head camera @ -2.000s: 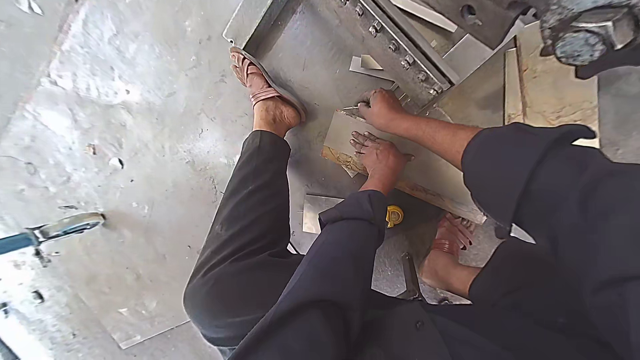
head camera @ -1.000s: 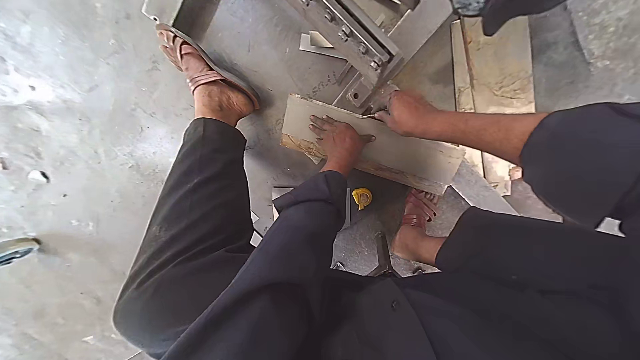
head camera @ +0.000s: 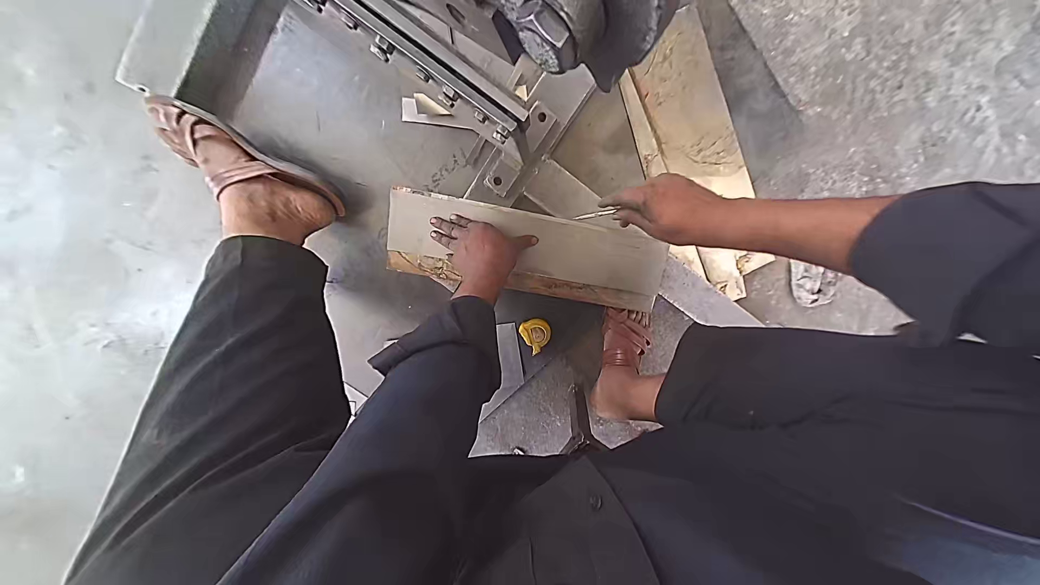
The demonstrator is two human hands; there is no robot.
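My left hand lies flat with spread fingers on a long, pale rectangular sheet, whose lower edge is brown and worn. Between the fingers of my right hand is a thin, pen-like marking tool; its tip touches the sheet near the upper long edge. Whether the tool is a scriber or a pencil I cannot tell. A yellow tape measure rests below the sheet, between my feet.
Above the sheet stands a metal machine frame with a row of bolts. A large hex bolt juts in at the top. Worn sheets lie at the upper right, small offcuts beside the frame. My sandalled feet flank the work.
My right hand has moved along the sheet's upper edge, away from my left hand, towards the right end. My left hand still presses on the sheet. The view has shifted.
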